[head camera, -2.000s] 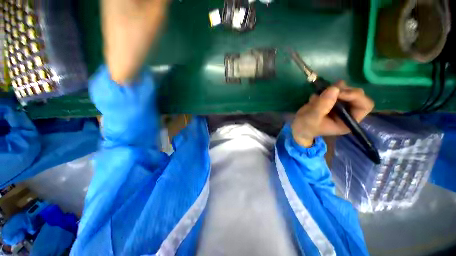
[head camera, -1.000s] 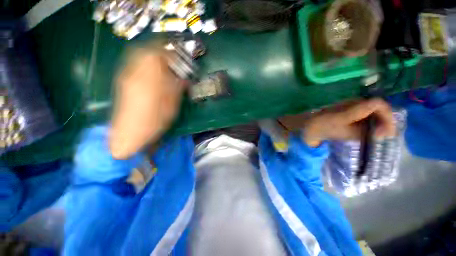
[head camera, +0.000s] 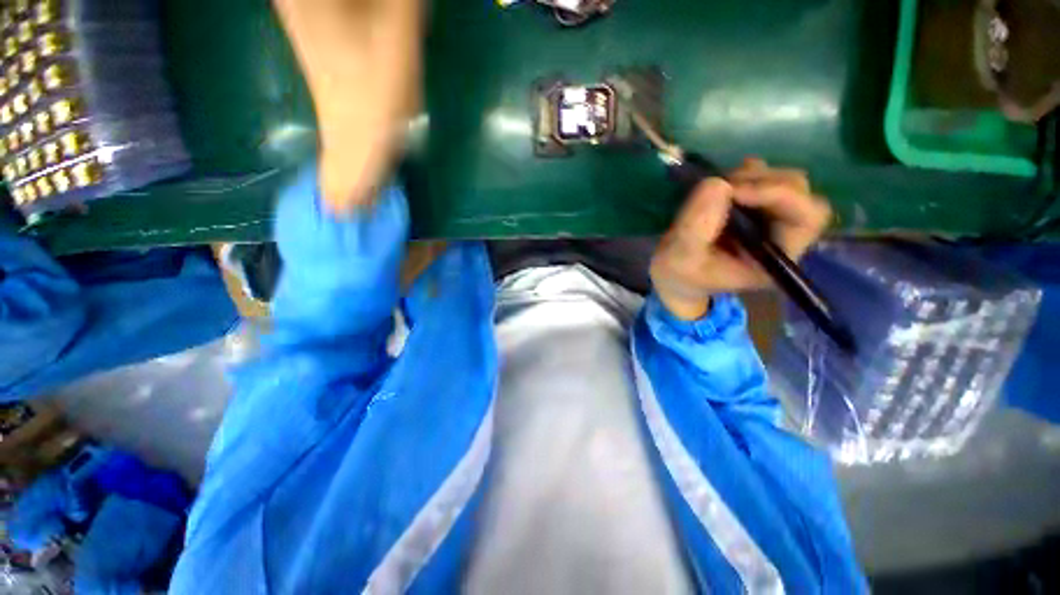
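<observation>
A watch case with a circuit board (head camera: 584, 113) sits in the dark-grey soldering jig (head camera: 552, 120) on the green bench. My right hand (head camera: 735, 233) holds the soldering iron (head camera: 773, 248) like a pen. The iron's metal tip points up and left, close to the right side of the jig; I cannot tell if it touches. My left hand (head camera: 363, 81) is blurred, left of the jig, and its fingers are cut off by the top edge, so what it holds is hidden.
Blister trays with gold pieces (head camera: 49, 110) lie at far left. A green basket (head camera: 971, 156) with a brownish pot (head camera: 1023, 58) stands at upper right. Wrapped trays (head camera: 930, 360) are below the bench edge at right. Part of a pile (head camera: 572, 9) shows at the top edge.
The jig was empty earlier and now holds the watch case. The iron has come from near the basket back to the jig. My left hand has moved away from the jig, towards the top edge.
</observation>
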